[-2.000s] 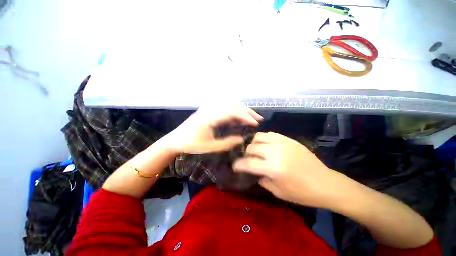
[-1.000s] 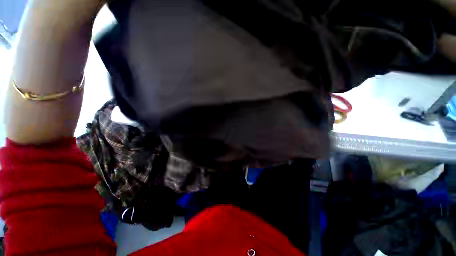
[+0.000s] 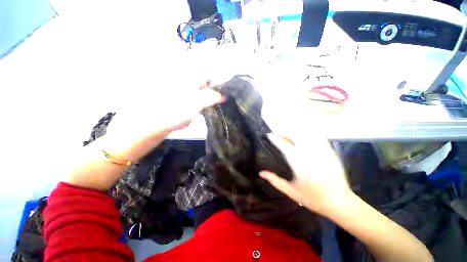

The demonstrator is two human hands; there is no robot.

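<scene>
A dark plaid garment is bunched in front of me, from the white table top down over the table's front edge to my lap. My left hand is at its upper left side, with fingertips on the cloth; it is overexposed. My right hand lies against its right side, blurred, fingers apart from the thumb; whether it grips the cloth is unclear. More plaid fabric hangs off the table at the left.
The sewing machine head is at the upper right. Red-handled scissors and a small black tool lie on the table. Dark cloth is at the lower right. A blue bin is at lower left.
The garment was spread high across the view and is now lower and bunched in the middle. Both hands have come down and inward. The machine head has come into view.
</scene>
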